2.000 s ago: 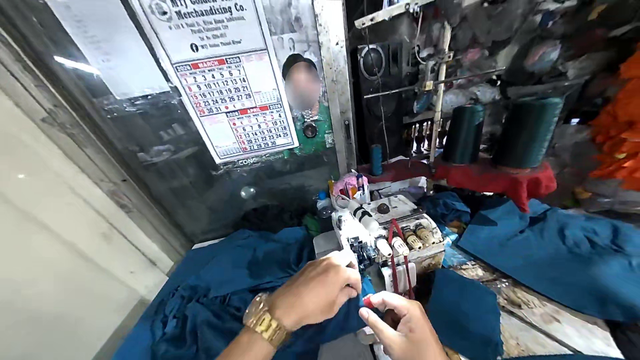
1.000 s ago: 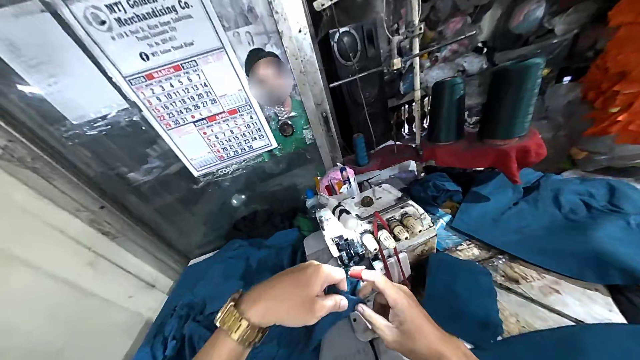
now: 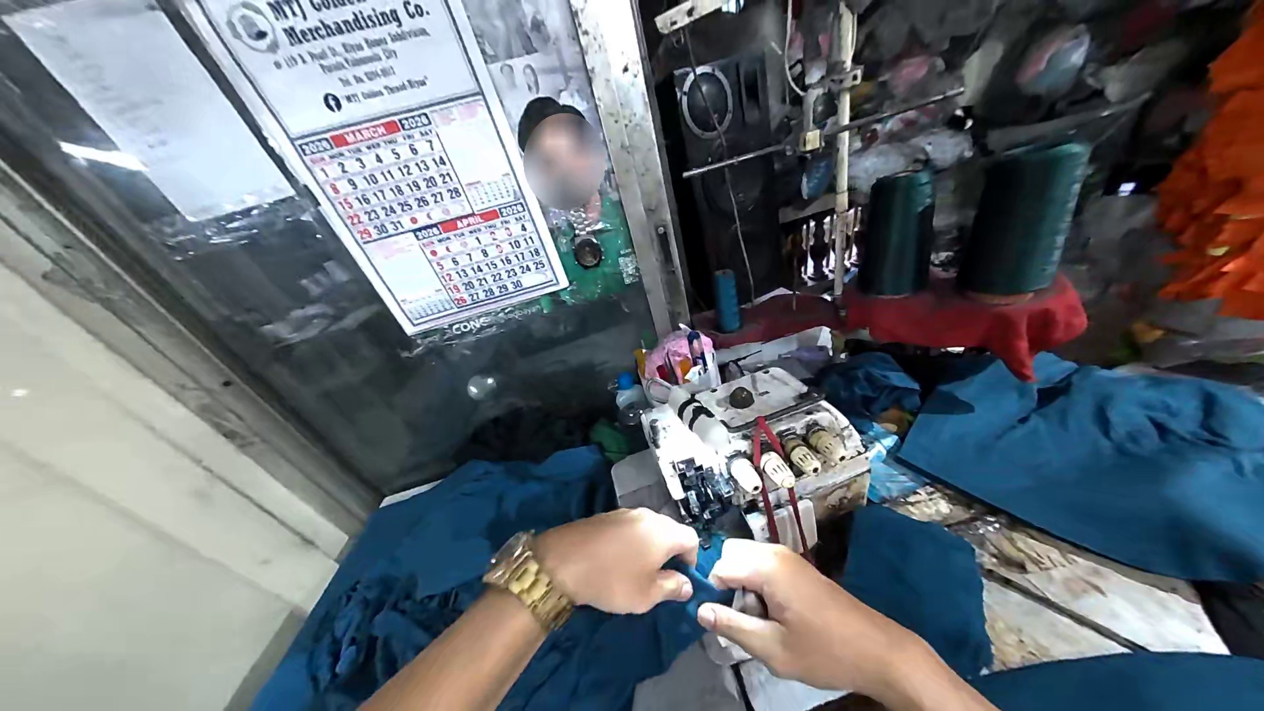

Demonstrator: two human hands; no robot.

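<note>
An overlock sewing machine [image 3: 760,425] with several tension knobs stands at the middle of the view. Just in front of its needle area, my left hand [image 3: 622,561], with a gold watch at the wrist, pinches a strip of blue fabric [image 3: 703,591]. Close beside it on the right, my right hand [image 3: 790,612] grips the same strip between thumb and fingers. More blue fabric [image 3: 464,583] lies bunched on the left, partly under my left forearm. The fabric edge at the needle is partly hidden by my hands.
Blue fabric pieces [image 3: 1096,464] lie on the worn table [image 3: 1037,622] at right. Dark green thread cones [image 3: 1027,222] stand on a red cloth [image 3: 987,321] behind. A pink-lined container [image 3: 681,360] sits behind the machine. A calendar [image 3: 395,178] hangs at back left.
Something red at my right fingertips in both earlier frames no longer shows. Both hands now grip the blue strip close together in front of the machine.
</note>
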